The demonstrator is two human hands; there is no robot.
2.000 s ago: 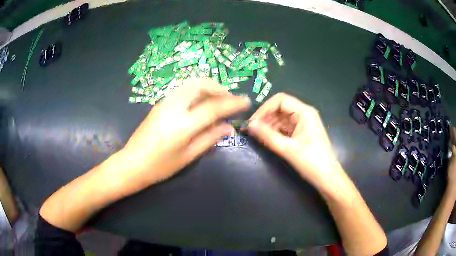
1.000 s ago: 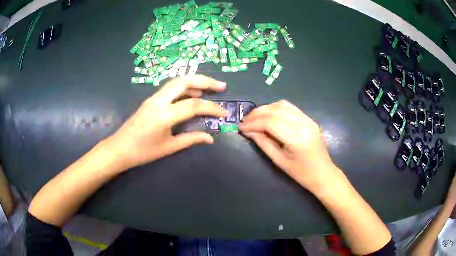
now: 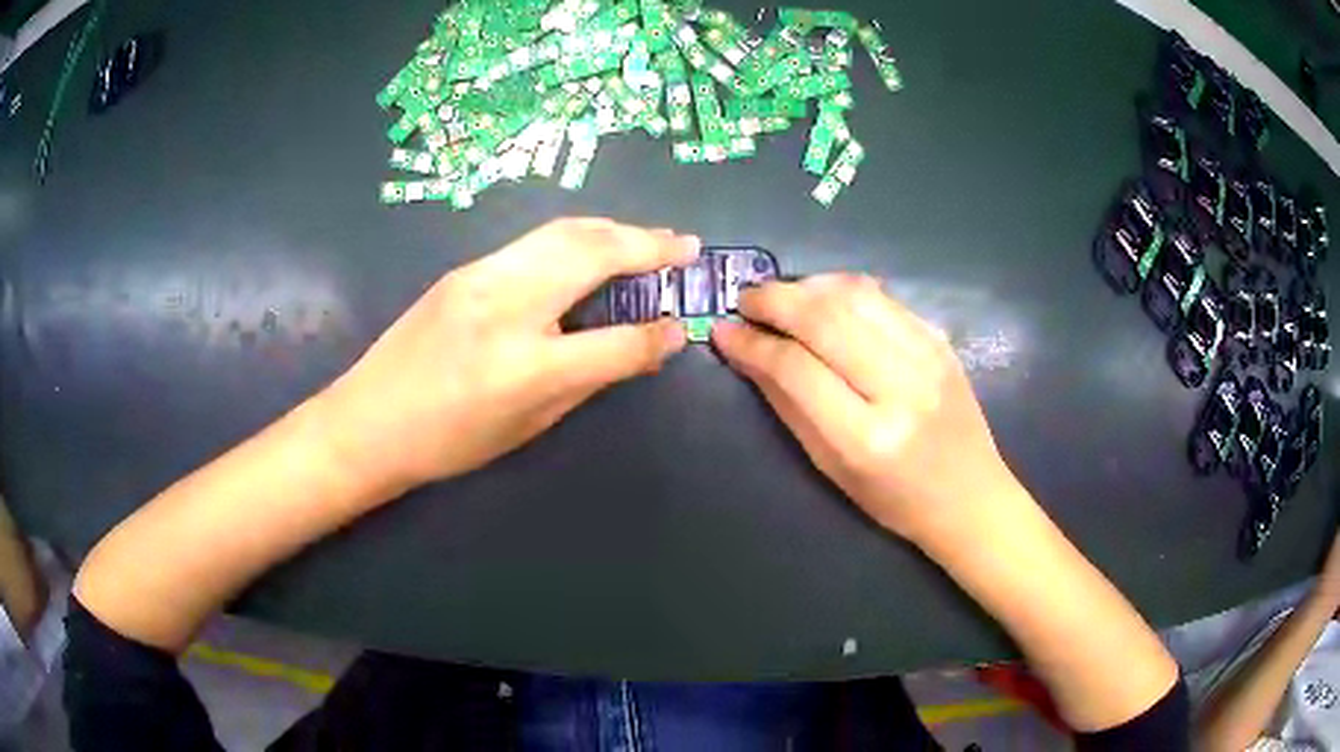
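Note:
A black plastic housing [image 3: 705,276] with silvery details lies on the dark green table in front of me. A small green circuit board [image 3: 698,329] sits at its near edge, partly hidden by fingertips. My left hand [image 3: 500,331] holds the housing's left part, with fingers on its far edge and thumb at the near edge. My right hand [image 3: 852,382] has its fingertips on the housing's right part and at the board's right end. A heap of loose circuit boards [image 3: 588,74] lies beyond my hands.
Housings with green stripes [image 3: 1198,294] lie in close rows at the right. Dark housings [image 3: 122,71] and a thin green line [image 3: 62,88] lie at the far left. A white strip [image 3: 1286,118] runs along the far edge. Another person's arm [image 3: 1279,661] shows at the lower right.
The board has come from between my fingers to the housing's near edge. My left hand has closed from spread fingers onto the housing. The view has shifted, so the heap sits higher in the picture.

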